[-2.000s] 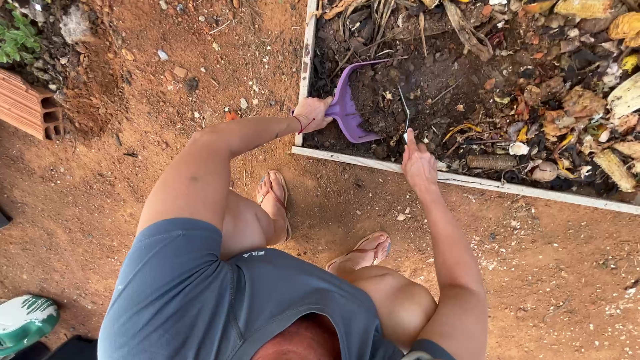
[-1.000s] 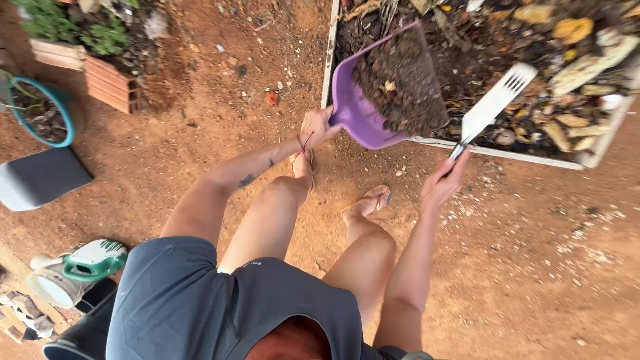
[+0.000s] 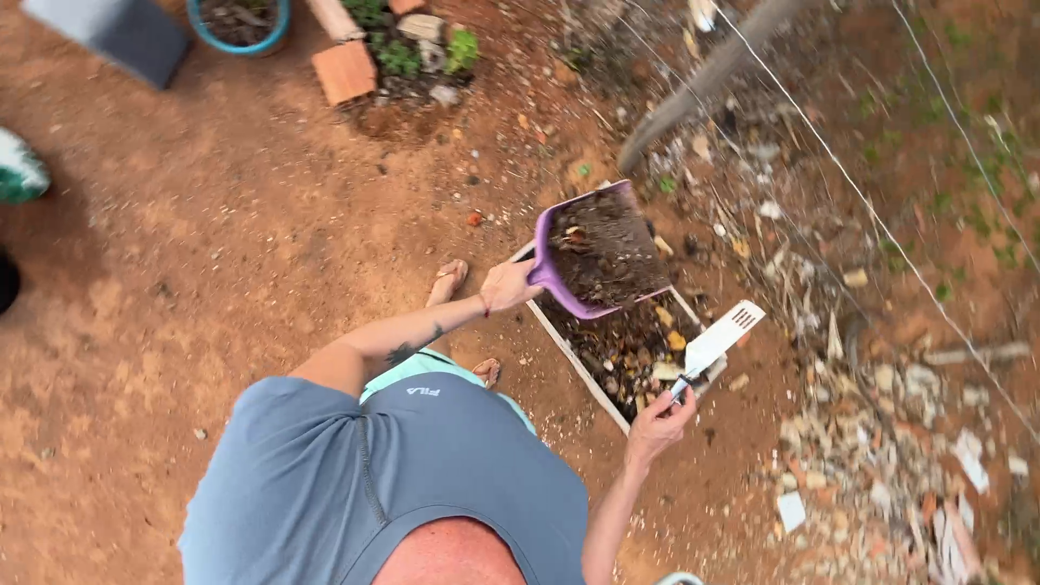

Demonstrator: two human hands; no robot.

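My left hand (image 3: 509,286) grips the handle of a purple plastic dustpan (image 3: 555,280), which is heaped with dark soil (image 3: 605,244). The dustpan is held up over the far end of a white-framed compost bed (image 3: 582,370) and hides part of it. My right hand (image 3: 660,424) holds a slotted metal spatula (image 3: 718,340) by its handle, the blade pointing up and away over the bed's right corner. Food scraps and dark compost (image 3: 630,349) show in the bed between the two tools. The spatula and the dustpan are apart.
Wire strands (image 3: 861,199) run along the right beside a wooden post (image 3: 707,81). Rubble and litter (image 3: 877,455) lie at the lower right. Hollow clay bricks (image 3: 344,73), plants and a blue-rimmed pot (image 3: 240,24) are at the upper left, above bare reddish soil (image 3: 187,268).
The dustpan, low in the bed two seconds ago, has been lifted with soil in it. The spatula has also come up from the bed. The body is more upright, and the view has turned and shifted strongly.
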